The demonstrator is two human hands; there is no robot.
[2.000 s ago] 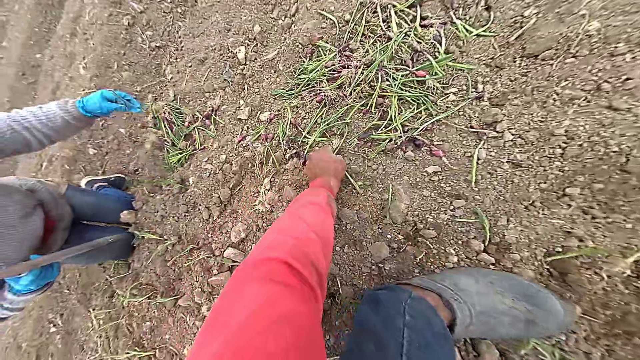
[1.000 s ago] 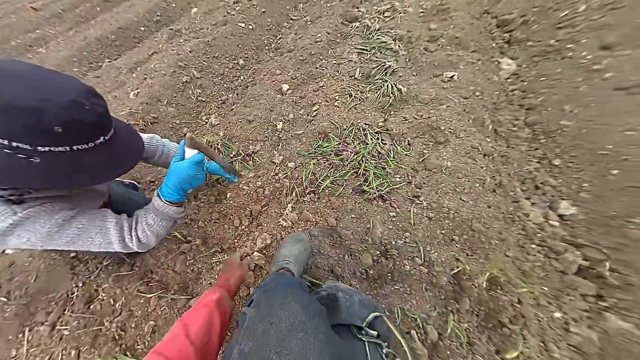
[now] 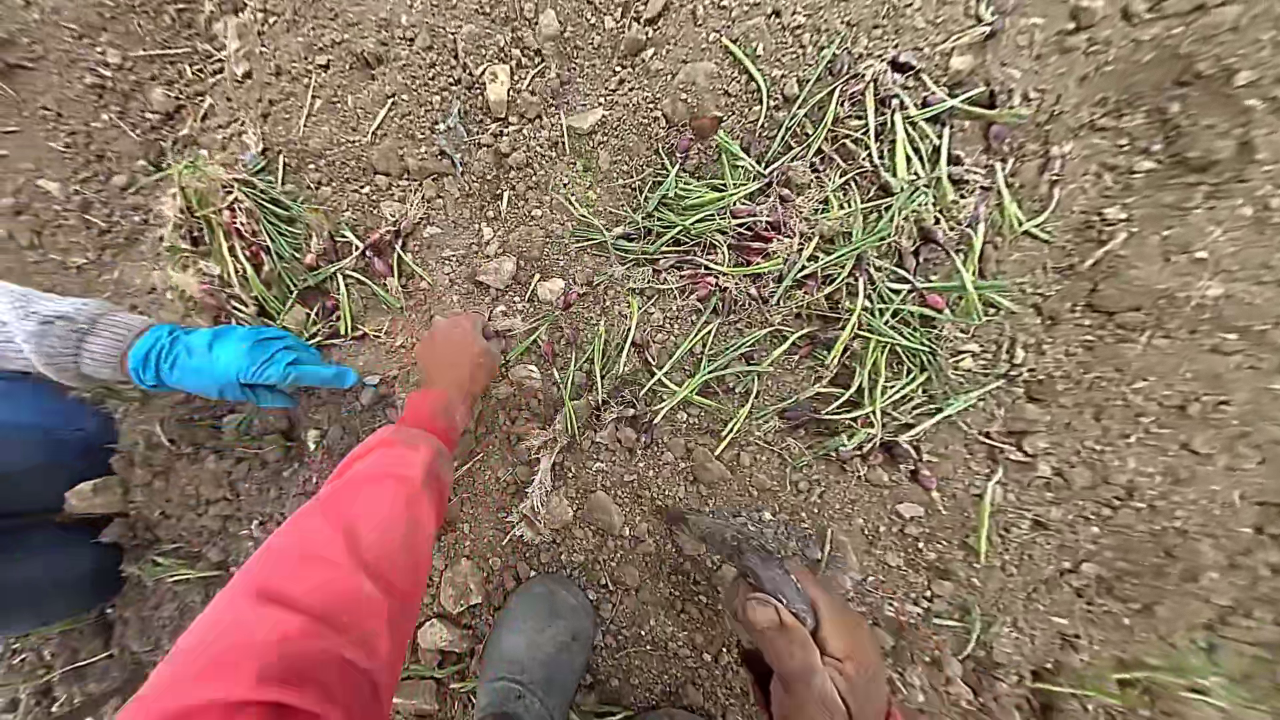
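My left hand (image 3: 458,358), in a red sleeve, is low over the soil with its fingers curled at the near left edge of the spread of red onion plants (image 3: 750,245). Thin roots and a green leaf lie by its fingertips; whether the fingers grip a plant is hidden. At the lower right, my right hand (image 3: 815,645) is closed around a dark, soil-covered hand tool (image 3: 745,555), its blade pointing up and left over loose soil. A smaller bunch of onion plants (image 3: 275,240) lies at the upper left, beyond a co-worker's gloved hand.
A co-worker's blue-gloved hand (image 3: 240,365) reaches in from the left, close to my left wrist. The co-worker's dark-trousered legs (image 3: 50,500) are at the left edge. My grey boot (image 3: 537,645) stands at bottom centre among stones (image 3: 602,512) and clods.
My left hand has moved forward to the onion plants. My right hand with the tool has come into view. The co-worker's gloved hand shows no tool now. The view has tilted down.
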